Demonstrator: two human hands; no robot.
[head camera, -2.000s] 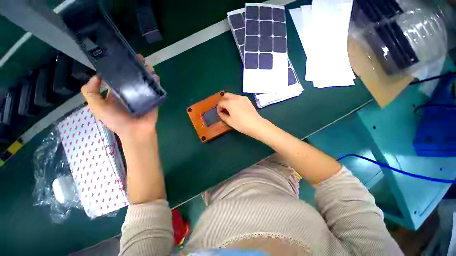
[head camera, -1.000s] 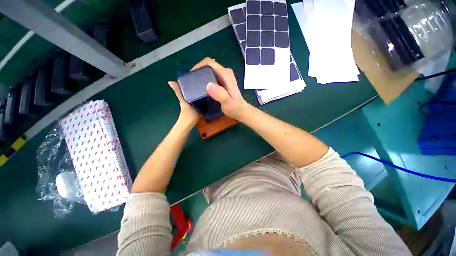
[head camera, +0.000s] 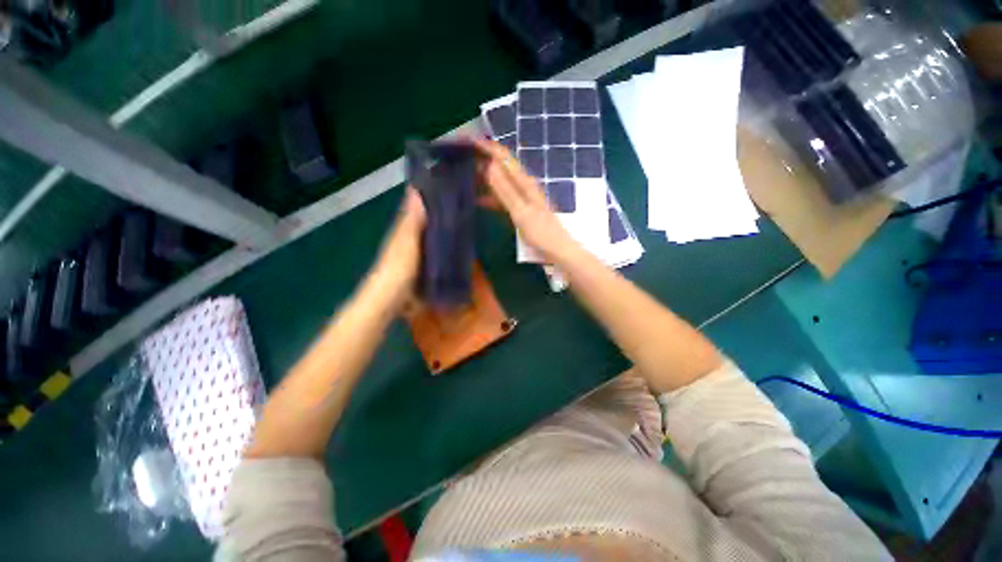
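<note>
A long black housing is held up between my two hands, over the orange jig on the green bench, and hides part of it. My left hand is against the housing's left side. My right hand is at its upper right side, fingers near the top end; the picture is blurred there. Whether a dark pad is on the housing's end or in the jig is hidden. The pad sheet with dark squares lies to the right of my hands on other sheets.
White liner sheets and a clear tray of black housings on cardboard are at the right. Dotted sheets and a plastic bag lie left. A metal rail and post border the conveyor with housings. A turquoise table is at right.
The housing was end-up over the jig between both hands; now its long side shows. My right hand has moved off its end to its side. The view has shifted.
</note>
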